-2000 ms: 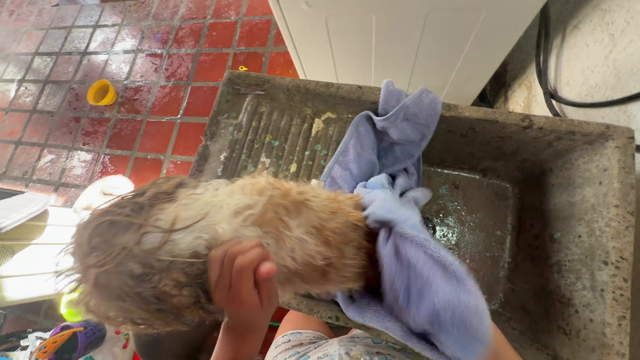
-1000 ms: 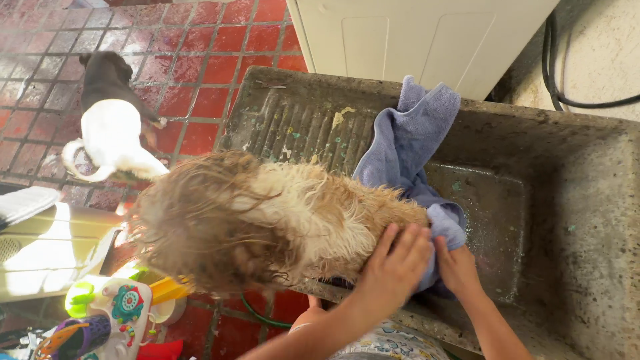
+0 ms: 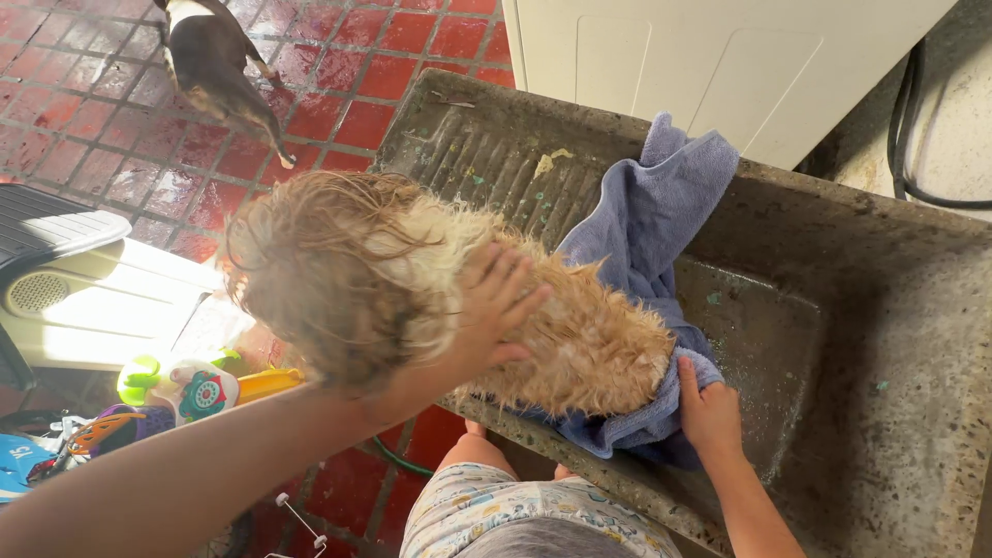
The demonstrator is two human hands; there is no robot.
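A wet, long-haired tan and white dog (image 3: 589,333) stands at the ribbed end of a concrete wash sink (image 3: 852,194), its blurred head toward the left. Fingers spread, my left hand (image 3: 496,302) rests flat on the fur behind the dog's neck. My right hand (image 3: 709,411) grips the edge of a blue towel (image 3: 651,201) at the dog's rear. The towel drapes from the sink's far rim, behind the dog and down along its near side. The dog's legs are hidden.
A second dog (image 3: 221,74) stands on wet red tiles (image 3: 364,124). A white appliance (image 3: 666,54) adjoins the sink's far side. A pet carrier (image 3: 101,294) and colourful toys (image 3: 205,391) lie at left. A black hose (image 3: 903,147) runs at upper right.
My left hand has moved from the dog's rear up to behind its neck. The second dog has moved farther up the floor. One second ago both my hands were at the dog's rear.
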